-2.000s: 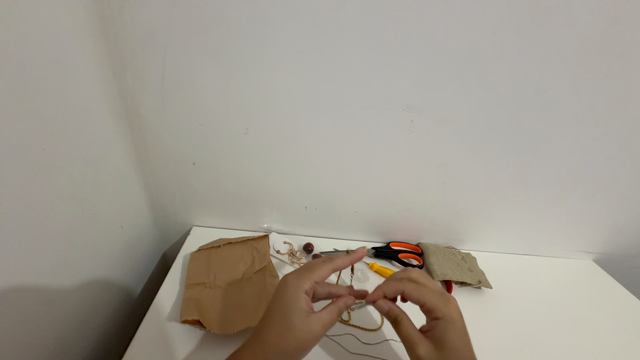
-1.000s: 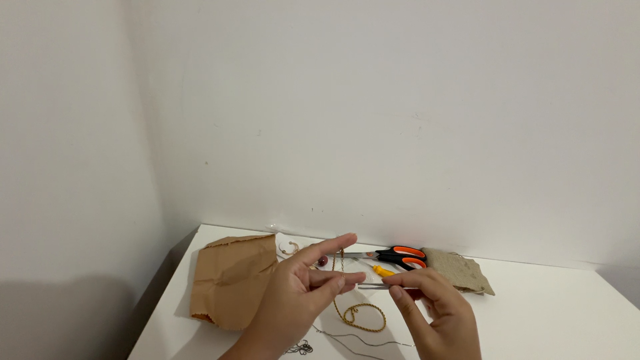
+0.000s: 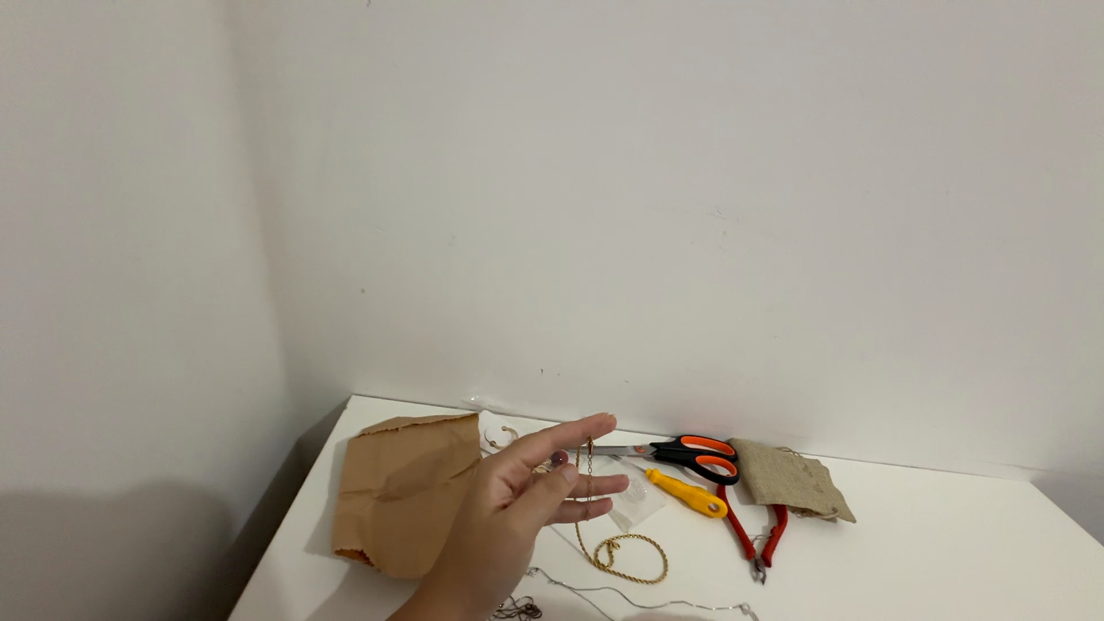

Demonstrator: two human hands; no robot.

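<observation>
My left hand is raised over the white table, fingers spread, with a thin gold chain hanging from its index finger and passing by the other fingers. A thicker gold rope chain lies looped on the table just right of the hand. My right hand is out of view. Behind the fingers lie scissors with black and orange handles, and a yellow-handled tool. Red-handled pliers rest jaws toward me. A silver chain and a dark tangled chain are near the bottom edge.
A brown paper bag lies left of my hand. At the right is a burlap pouch, by the pliers' handles. A small clear plastic bag lies behind my fingertips. The table meets a white wall at its back.
My right hand, which was beside the left at the chain, has left the view. The red pliers now show in full. My left hand remains raised with its fingers spread.
</observation>
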